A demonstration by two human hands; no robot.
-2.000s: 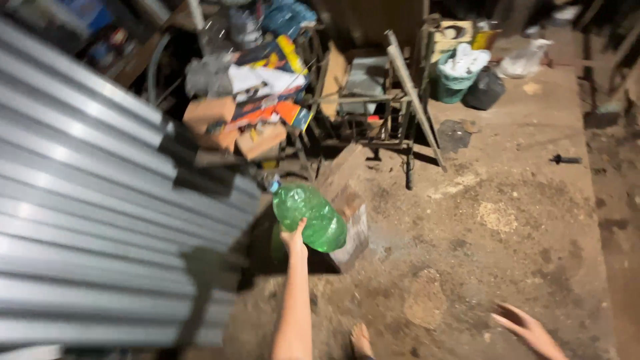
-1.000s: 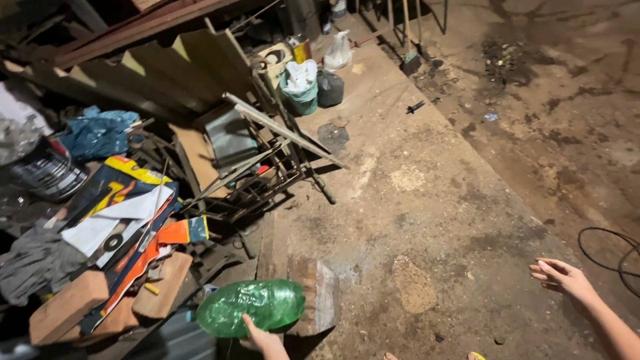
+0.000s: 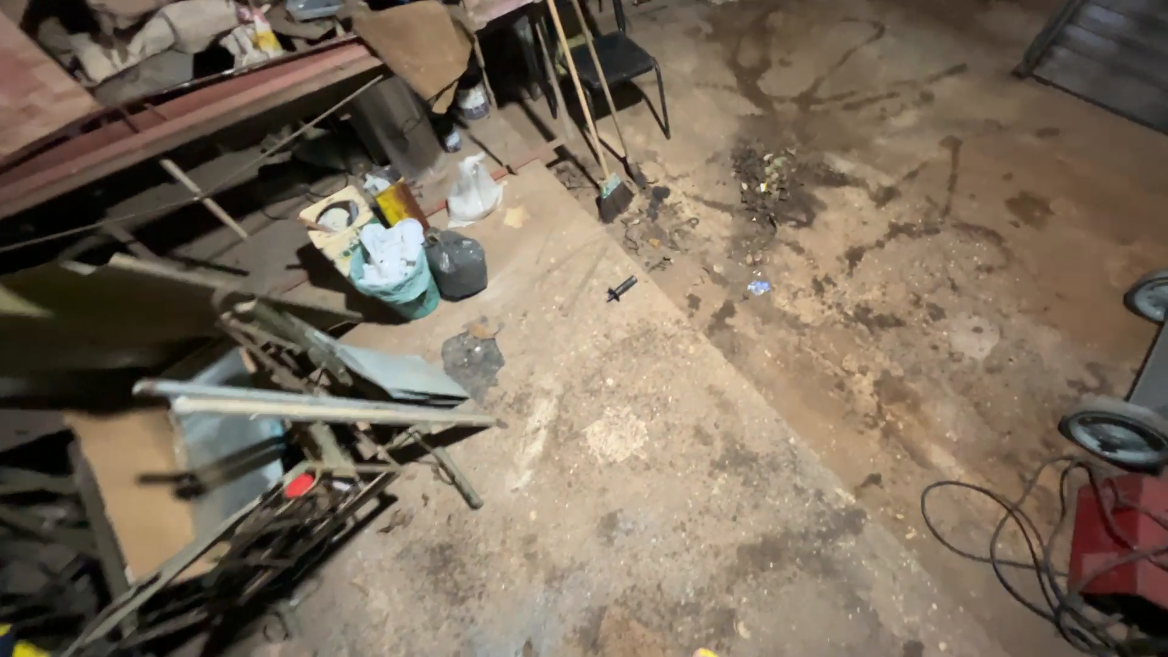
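Note:
Neither my left hand nor my right hand shows in the head view now, and the green plastic bottle is out of view too. On the concrete floor (image 3: pixel 657 511) lies a small black object (image 3: pixel 621 289), too small to name. Left of it stand a teal bucket (image 3: pixel 406 287) lined with a bag and filled with white material, and a tied black plastic bag (image 3: pixel 458 265). A white plastic bag (image 3: pixel 474 190) rests behind them. A broom (image 3: pixel 613 193) leans with its bristles on the floor near a heap of sweepings (image 3: pixel 766 182).
A jumble of metal frames and bars (image 3: pixel 328 411) fills the left side. At the back stands a black chair (image 3: pixel 620 64). Loose black cable (image 3: pixel 990 547) lies beside a red machine (image 3: pixel 1122 538) at the lower right, below grey wheels (image 3: pixel 1118 436). A low step edge crosses the floor.
The view has swung to the right and up. Both hands and the green bottle, which my left hand held in the earlier frames, have left the view.

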